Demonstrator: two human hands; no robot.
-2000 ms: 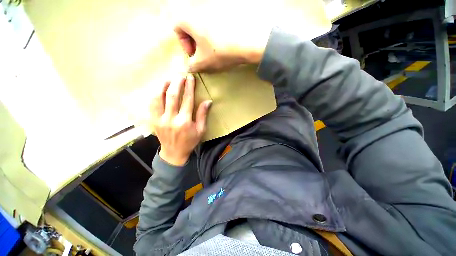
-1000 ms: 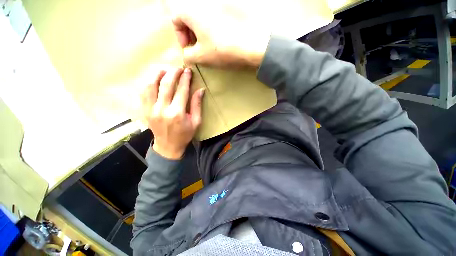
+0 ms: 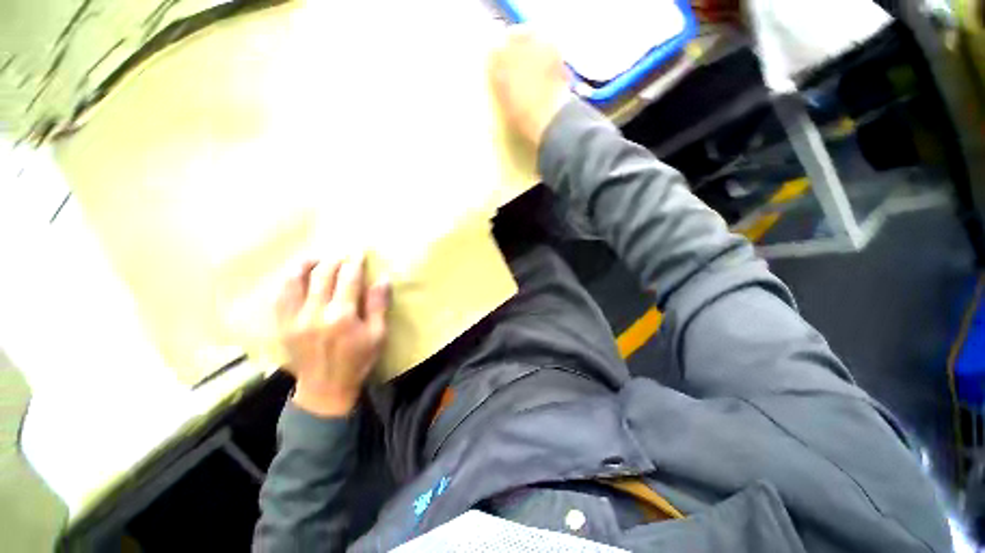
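Note:
A large yellow-olive leather panel (image 3: 443, 286) lies on the table in front of me, bleached by glare over much of its area. Its near corner hangs over the table edge above my lap. My left hand (image 3: 333, 329) lies flat on the near part of the panel, fingers slightly apart, holding nothing. My right hand (image 3: 526, 81) is farther out at the panel's right side, close to the blue-rimmed tray (image 3: 651, 63). It is blurred and overexposed, and its fingers and anything in them cannot be made out.
Olive cut panels (image 3: 81, 49) lie at the far left. White-grey sheets (image 3: 810, 38) hang at the upper right beyond the tray, above a pale metal frame (image 3: 818, 167). A blue object (image 3: 969, 346) stands at the right edge. The dark floor has yellow lines.
The view has turned right, bringing the tray into sight. My right hand has left the seam by my left hand and moved outward to the tray. My left hand stays on the panel.

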